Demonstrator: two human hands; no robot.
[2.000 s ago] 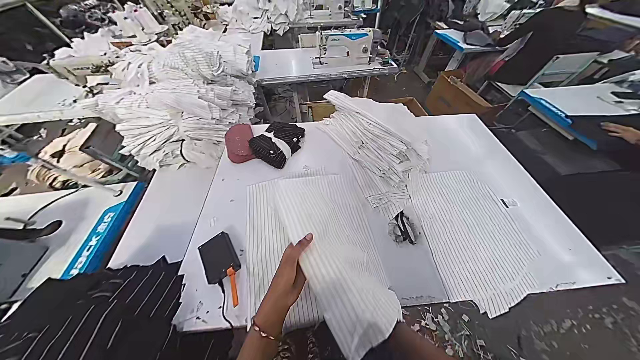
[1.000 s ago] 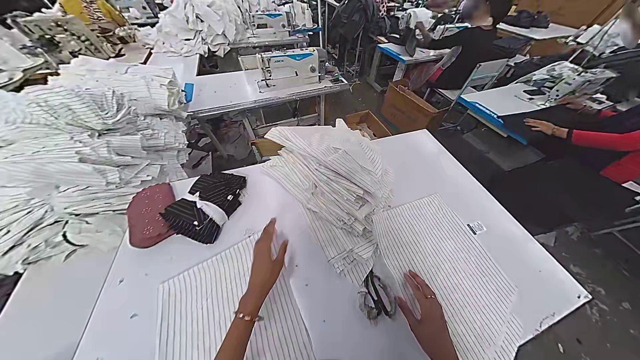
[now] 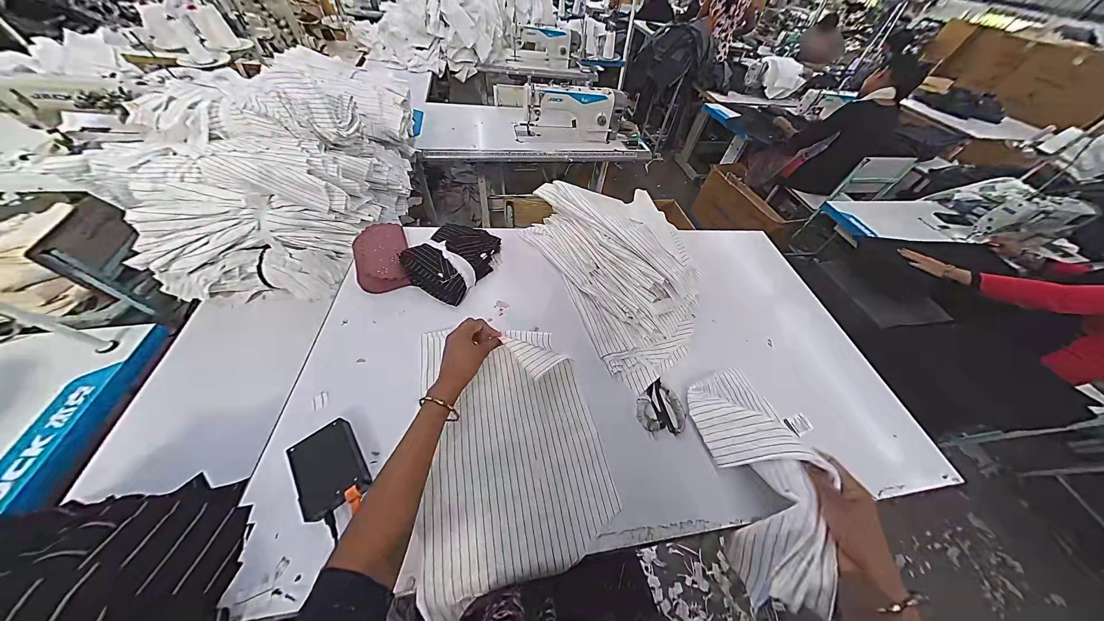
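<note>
My left hand point(image 3: 470, 345) pinches the top edge of a striped white fabric panel point(image 3: 517, 466), whose upper right corner is folded over. That panel lies on the white table and hangs over its near edge. At the right, my right hand point(image 3: 841, 500) grips a second striped white panel point(image 3: 750, 423), which is bunched and partly off the near edge. Between the panels lies a small grey and black ring-shaped bundle point(image 3: 661, 407). Behind it a fanned stack of striped fabric pieces point(image 3: 630, 267) rests on the table.
A maroon pouch-like item point(image 3: 379, 259) and a tied black striped bundle point(image 3: 448, 263) lie at the back left. A black device point(image 3: 328, 470) with a cable sits at left. Large fabric heaps point(image 3: 276, 172), a Jack sewing machine point(image 3: 569, 112) and co-workers point(image 3: 849, 129) surround the table.
My right hand has taken hold of the right panel, which lay flat before and is now folded and pulled toward the near edge. My left hand, apart from the panel one second ago, now pinches its top edge.
</note>
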